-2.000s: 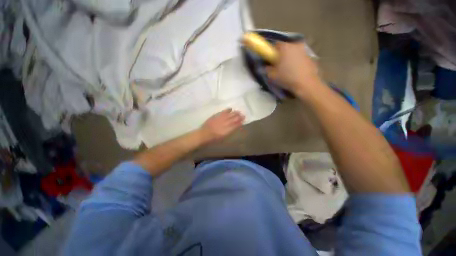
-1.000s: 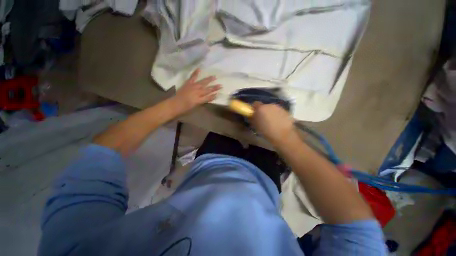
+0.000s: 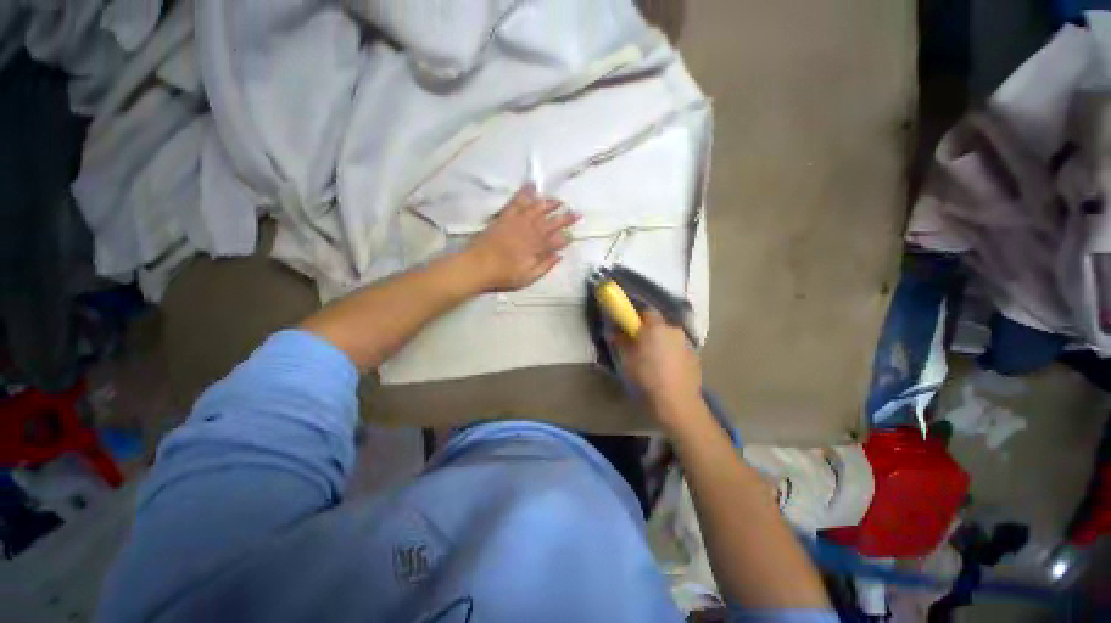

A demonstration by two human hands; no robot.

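An off-white jacket (image 3: 451, 347) lies spread on the brown-tan pressing table (image 3: 804, 243), its cream hem strip along the near side and seam lines above it. My left hand (image 3: 526, 243) lies flat on the cloth, fingers apart, holding nothing. My right hand (image 3: 658, 363) grips the yellow handle of the dark steam iron (image 3: 619, 307), which rests on the lower right part of the jacket near its edge. The hand hides part of the iron.
A rumpled off-white heap (image 3: 158, 134) lies at the left. A blue hose (image 3: 877, 566) runs off to the lower right. A red container (image 3: 914, 493) and cream cloth (image 3: 810, 487) are below the table edge. Pinkish garments (image 3: 1017, 207) hang at the right.
The iron has moved from the hem's near edge onto the jacket's lower right part. My left hand has moved up onto the cloth. The view has shifted, and the jacket's near edge looks straighter.
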